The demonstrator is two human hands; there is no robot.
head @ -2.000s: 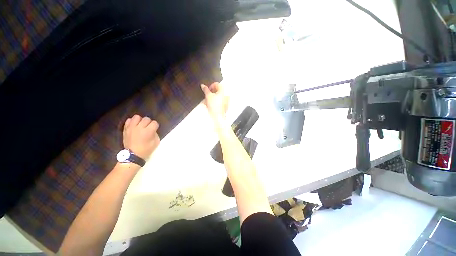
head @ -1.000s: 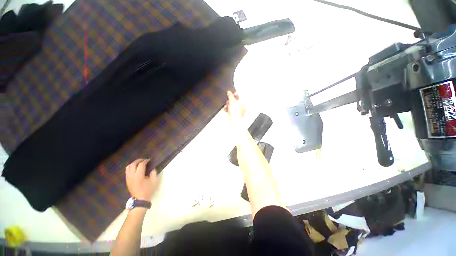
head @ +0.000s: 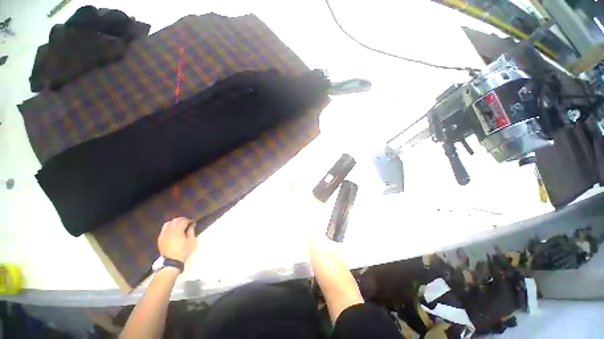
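Observation:
Stacked plaid cloth panels (head: 265, 153) lie on the white table, with a folded black cloth bundle (head: 165, 142) across them. A thin red line (head: 179, 78) shows on the plaid. My left hand (head: 177, 238), with a wristwatch, grips the near edge of the plaid, where an upper ply is slightly parted from those below. My right hand (head: 319, 246) is over the table to the right, off the cloth; it is washed out by glare, so its fingers are unclear. A grey-black rounded item (head: 351, 86) sticks out from the bundle's right end.
Two dark oblong pieces (head: 334, 177) lie right of the plaid. Beyond them stands a cutting machine (head: 493, 116) on its grey base plate (head: 389, 173). A dark cable (head: 384, 53) crosses behind. Dark crumpled cloth (head: 86, 49) lies far left, a yellow roll (head: 10, 278) near left, scraps (head: 477, 291) below.
The view has shifted and shows more of the table. My right hand has left the plaid's edge and moved down toward me. My left hand stays at the plaid's near edge.

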